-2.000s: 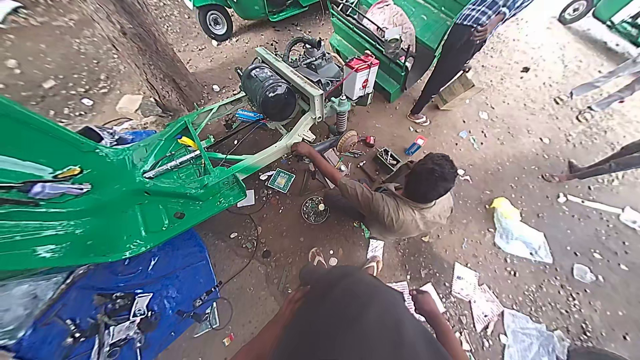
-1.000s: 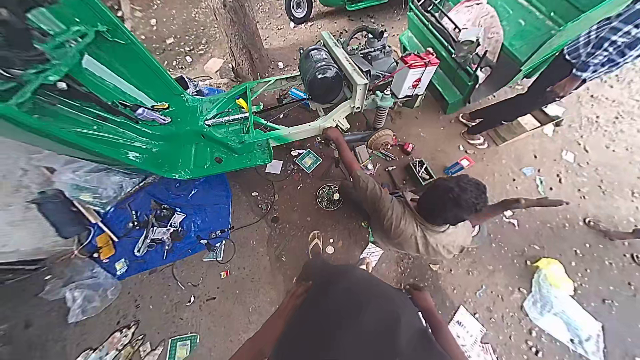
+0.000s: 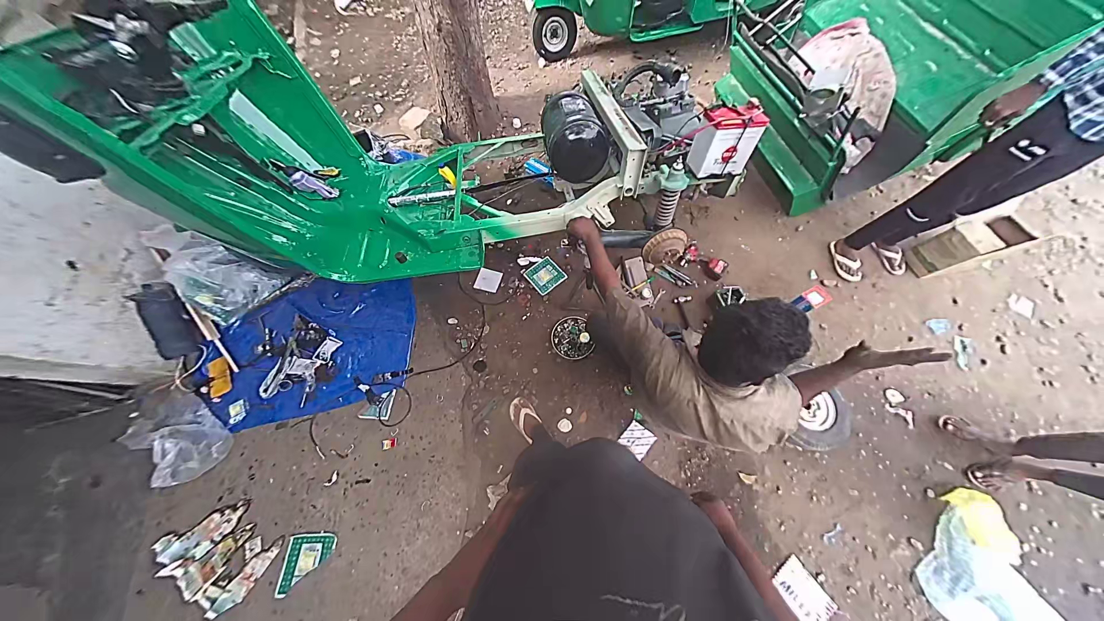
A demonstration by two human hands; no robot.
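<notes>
Both my arms hang beside my dark shirt at the bottom. My left hand [image 3: 511,502] is mostly hidden by the shirt and my leg. Only part of my right hand [image 3: 714,509] shows at the shirt's other edge; its fingers are unclear. In front of me a crouching co-worker [image 3: 707,388] has one hand on the pale frame rail of a green three-wheeler body [image 3: 345,224] and the other arm stretched out. The vehicle frame carries a black cylindrical tank [image 3: 578,138], an engine [image 3: 660,108], a red-and-white battery [image 3: 729,142] and a coil-spring shock absorber [image 3: 668,194].
A blue tarp [image 3: 354,302] with loose parts lies left. A round tray of small hardware [image 3: 572,338], a brake drum [image 3: 666,247] and tools lie near the co-worker. A wheel [image 3: 819,418] lies behind them. Other people stand right, near a wooden crate [image 3: 975,246]. A tree trunk [image 3: 457,69] stands behind.
The crouching co-worker has stretched one arm out to the right, with the other hand still at the frame. The view has swung left, showing more of the tarp.
</notes>
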